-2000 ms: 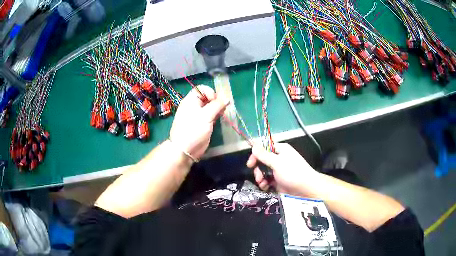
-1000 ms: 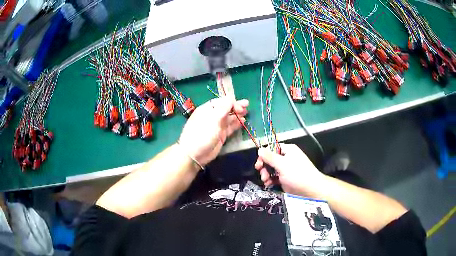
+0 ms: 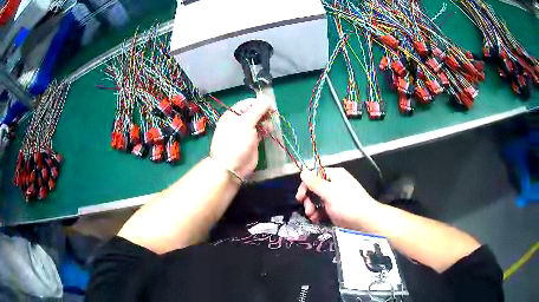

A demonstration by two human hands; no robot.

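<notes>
My right hand (image 3: pixel 331 191) is closed on a connector harness near the bench's front edge. The housing is mostly hidden in the fist, and a long bundle of coloured wires (image 3: pixel 314 121) rises from it. My left hand (image 3: pixel 239 135) pinches some of its wires just below the twisting head (image 3: pixel 255 62). A red wire runs past the left fingers to the upper left. Thin pale wire ends reach up to the prongs of the head; whether they are gripped there I cannot tell. The white twisting machine (image 3: pixel 207 65) stands behind.
Harness piles with red plugs lie left (image 3: pixel 155 138) and right (image 3: pixel 422 88) of the machine, and a tight pile lies far left (image 3: pixel 38 174). A grey cable (image 3: pixel 351 133) crosses the bench edge. A pale strip (image 3: pixel 275 153) runs below the head. A badge (image 3: pixel 369 259) hangs on my chest.
My left hand has moved slightly up and left, closer to the head, and its fingers now pinch. The head's prongs have turned and look wider apart. My right hand has barely moved.
</notes>
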